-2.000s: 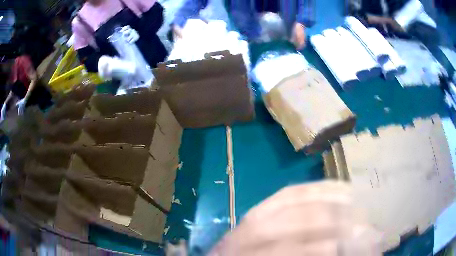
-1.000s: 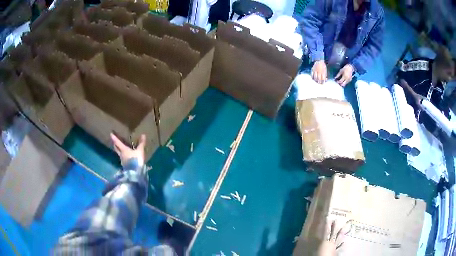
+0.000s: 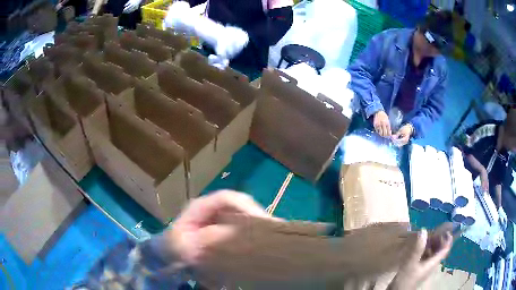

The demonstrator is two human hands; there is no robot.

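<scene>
A brown carton blank (image 3: 317, 255), blurred by motion, is held up over the table between my hands. My left hand (image 3: 212, 226) grips its left end, with the thumb side on top. My right hand (image 3: 424, 260) holds its right end with fingers spread along it. The blank's fold state is too blurred to tell. Rows of erected cartons (image 3: 198, 153) stand open-topped at the left, and one more carton (image 3: 300, 122) stands at an angle behind the blank.
A wrapped packet (image 3: 374, 192) lies beyond the blank. White tubes (image 3: 427, 175) lie right of it. A person in a denim jacket (image 3: 416, 85) works opposite. A large open carton (image 3: 42, 209) is at lower left. The green table (image 3: 116, 195) has a narrow strip (image 3: 280, 195).
My left hand has left the front row carton and my right hand has left the blank stack. Both now hold a raised blank. The view has shifted, showing more of the person opposite.
</scene>
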